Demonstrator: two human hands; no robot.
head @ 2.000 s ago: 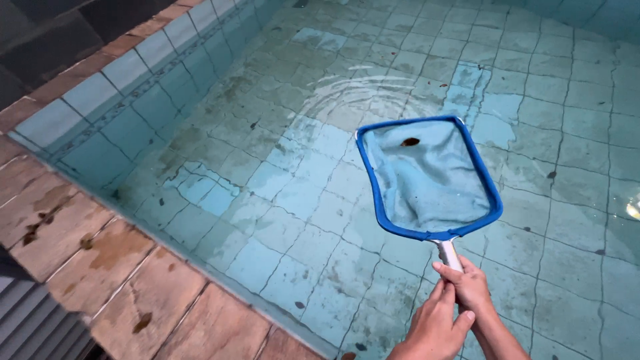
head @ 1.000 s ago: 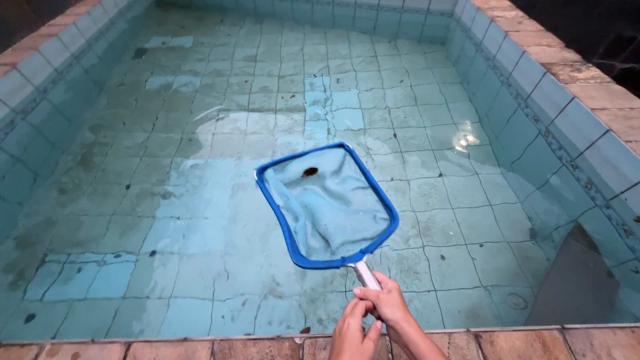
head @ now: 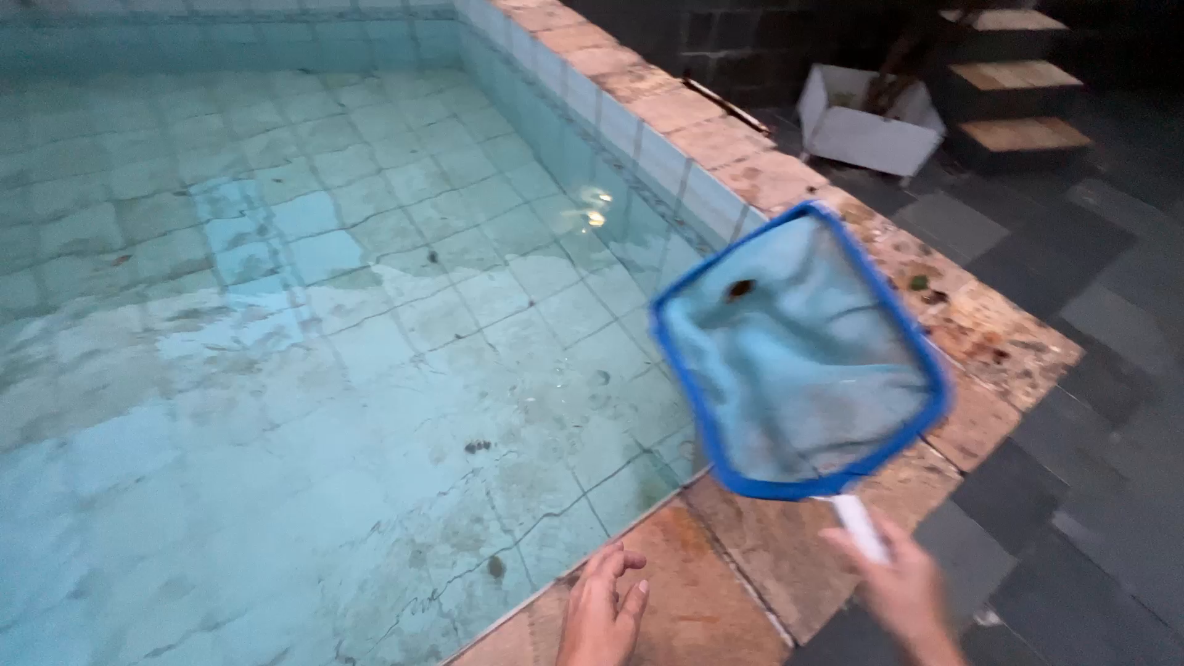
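My right hand [head: 902,578] grips the short white handle of a pool skimmer net [head: 805,356] with a blue frame. The net is held over the corner of the pool's stone edge, slightly blurred. A dark brown leaf or similar bit of debris [head: 740,289] lies on the pale mesh near its upper left. My left hand [head: 606,601] is apart from the handle, with its fingers loosely spread and nothing in them, above the stone coping at the bottom of the view.
Tiled pool water [head: 416,370] fills the left side, with dark specks in it. Stone coping [head: 740,573] borders it, with leaves and debris near the corner. Beyond lie dark paving [head: 1101,462], a white planter [head: 869,139] and steps [head: 1022,134] at the upper right.
My left hand has let go of the handle. My right hand has carried the net from over the water to over the stone corner. The view has swung right.
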